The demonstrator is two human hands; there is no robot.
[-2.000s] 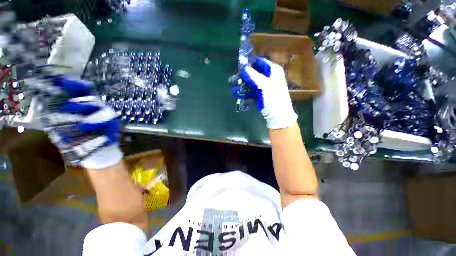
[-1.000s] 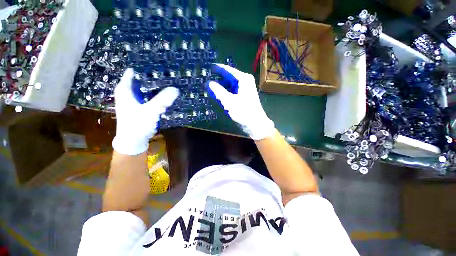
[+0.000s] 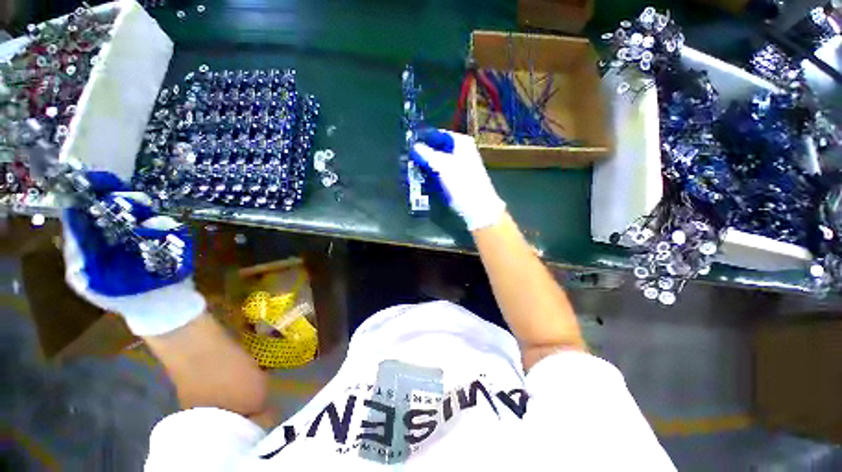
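Note:
My left hand (image 3: 129,253), in a white glove with blue palm, is turned palm up at the left and holds a narrow strip of small boards (image 3: 115,217) with silvery parts. My right hand (image 3: 457,175) is at the centre with its blue fingertips on a narrow blue PCB strip (image 3: 413,111) that lies lengthwise on the bench. The fingers cover its middle. The stacked panels (image 3: 245,138) lie between my hands, with round metal discs around their left side.
A cardboard box (image 3: 545,157) holds red-handled cutters (image 3: 487,90) and thin blue wires (image 3: 526,106). A white foam tray (image 3: 626,166) heaped with boards and discs stands right, another foam tray (image 3: 125,92) left. Loose discs (image 3: 325,166) lie mid-bench. A yellow basket (image 3: 282,346) is below the bench.
The large panel is no longer held up between my hands; the stack lies on the bench. My left hand has moved left with a strip, and my right hand is on another strip.

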